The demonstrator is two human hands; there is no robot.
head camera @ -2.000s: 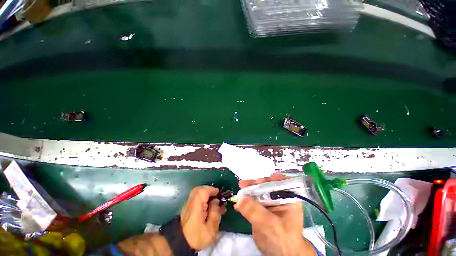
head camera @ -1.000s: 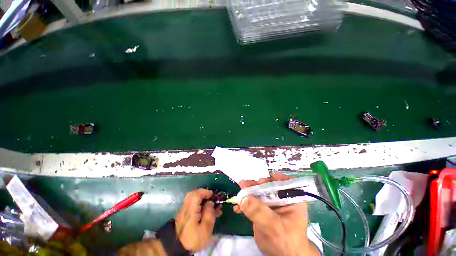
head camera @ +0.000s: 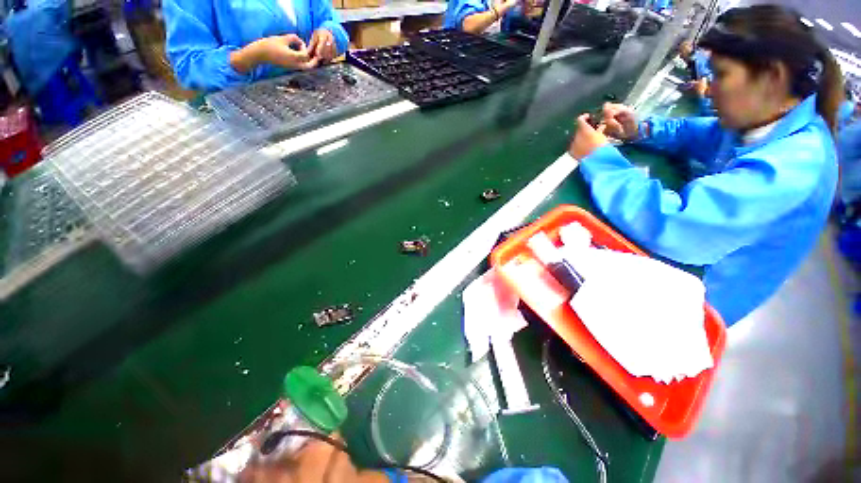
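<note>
My right hand (head camera: 307, 464) is cut off by the bottom edge. It is closed around the dispensing syringe, whose pale barrel (head camera: 234, 462) is blurred at the lower left; the tip cannot be made out. The bright green cap (head camera: 315, 399) sits at its rear. A clear air hose (head camera: 378, 415) loops to the right, and a black cable (head camera: 293, 435) runs over my hand. My left hand is not in view. Small dark electronic assemblies lie on the green belt, one nearer (head camera: 332, 314), one in the middle (head camera: 413, 246) and one farther off (head camera: 489, 195).
A red bin (head camera: 604, 363) with white papers stands on the bench at right, beside a spare white syringe (head camera: 511, 375) and pinkish tissue (head camera: 491, 307). A person in blue (head camera: 746, 203) sits beyond it. Clear trays (head camera: 165, 174) and black trays (head camera: 430, 71) line the far side, with other workers.
The view has swung right and up, bringing the bin and other people in. My left hand and the assembly at the syringe tip have left the picture. My right hand still holds the syringe.
</note>
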